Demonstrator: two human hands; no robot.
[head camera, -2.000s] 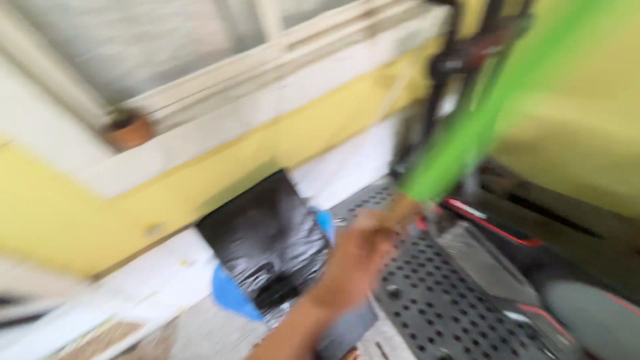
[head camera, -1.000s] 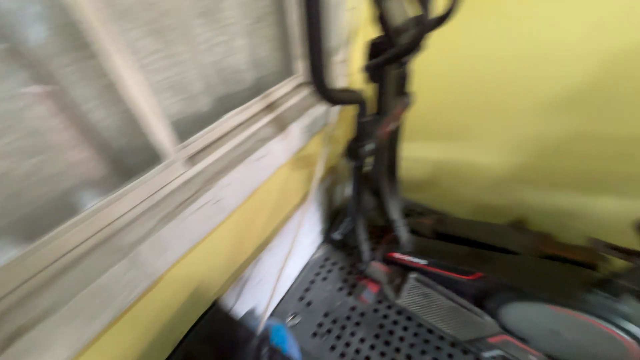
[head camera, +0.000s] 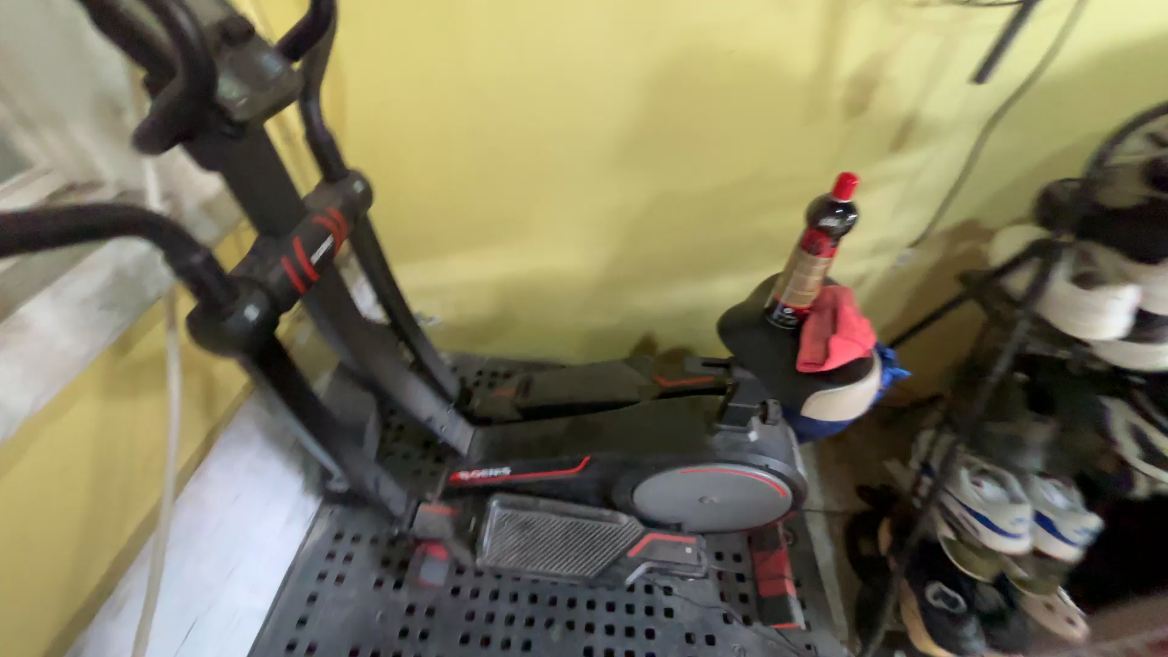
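Neither my left hand nor my right hand shows in the head view. An elliptical trainer (head camera: 593, 433), black with red trim, stands on a perforated dark platform (head camera: 511, 616) against the yellow wall. At its rear is a black seat (head camera: 753, 342). On the seat stands a dark plastic bottle (head camera: 808, 265) with a red cap and a label, leaning slightly to the right in view. Beside the bottle, touching it, a crumpled red cloth (head camera: 835, 328) drapes over the seat. Something blue (head camera: 821, 427) hangs below the seat.
On the right, a black-framed shoe rack (head camera: 1013, 351) holds several pairs of shoes, with white and blue sneakers (head camera: 990, 497) low down. A pale cord (head camera: 169, 438) hangs at the left by the window ledge (head camera: 100, 301). The trainer's handlebars (head camera: 119, 224) reach toward the left edge.
The view has swung far right, from the window to the trainer and shoe rack. A hand holding a green object, seen two seconds ago, is out of view.
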